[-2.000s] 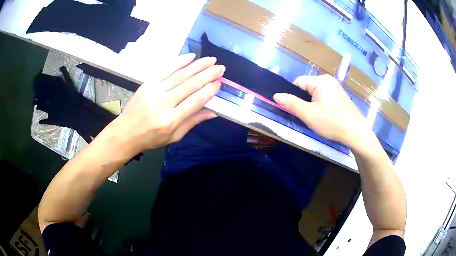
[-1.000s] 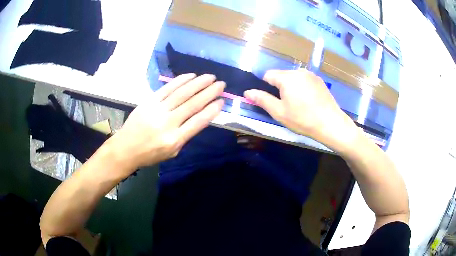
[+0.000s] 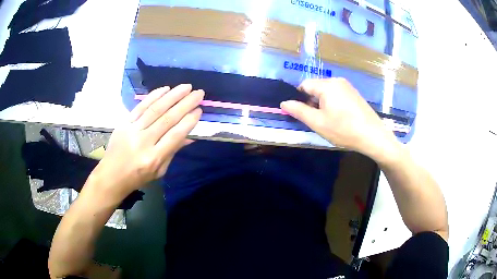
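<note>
A blue-tinted clear sewing template [image 3: 218,52] with brown tape bands lies on the white worktable. A black cut piece [image 3: 218,84] lies along its near part, above a pink line [image 3: 240,105]. My left hand [image 3: 155,128] lies flat, palm down, fingertips over the piece's left part and the near edge of the template. My right hand [image 3: 338,111] pinches the right end of the black piece between thumb and index finger; the other fingers are curled and partly hidden.
Several black cut pieces [image 3: 41,84] lie at the left of the worktable [image 3: 101,103]. Below the table edge, a limp black garment part [image 3: 60,166] lies on a clear plastic bag [image 3: 117,218]. Part of a machine [image 3: 482,253] shows at the lower right edge.
The view has turned and shifted, so the template appears more level and further left. My left hand has spread over the piece's left part. My right hand stays at its right end.
</note>
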